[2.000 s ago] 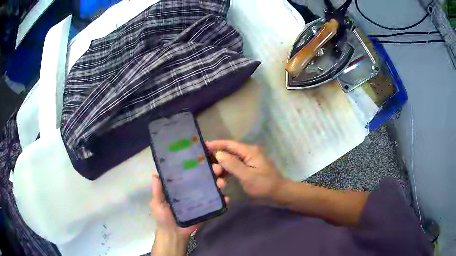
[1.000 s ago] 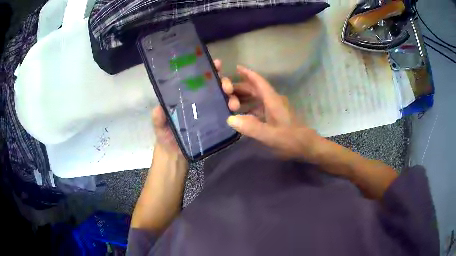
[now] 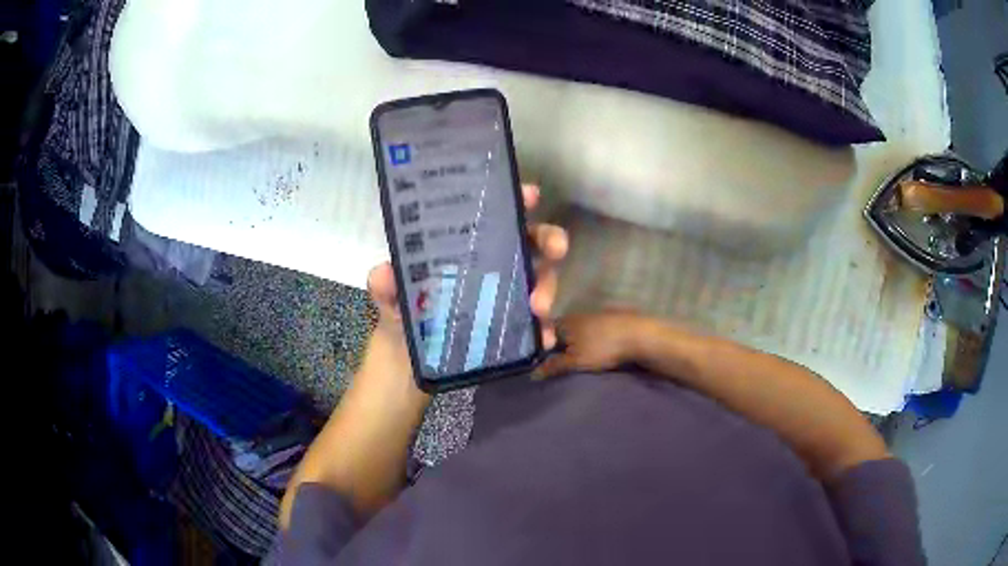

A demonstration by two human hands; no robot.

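A black smartphone (image 3: 459, 238) with a lit screen showing a list stands upright in the middle of the view. My left hand (image 3: 387, 299) holds it from behind, with fingertips showing on its right edge. My right hand (image 3: 597, 341) is low beside the phone's lower right corner, partly hidden by it, and its fingers cannot be made out well. The plaid garment (image 3: 752, 55) with a plain dark purple edge lies on the white padded cushion (image 3: 685, 166) at the top.
A steam iron (image 3: 940, 216) with an orange-brown handle sits at the table's right end. The off-white table cover (image 3: 763, 299) shows below the cushion. A plaid garment pile (image 3: 83, 166) hangs at left. A blue plastic basket (image 3: 205, 381) stands on the speckled floor, with plaid cloth beside it.
The view has turned and shifted, so the garment sits higher and further right. The phone's screen has changed from green bubbles to a list. My right hand has dropped from the screen's side to the lower corner.
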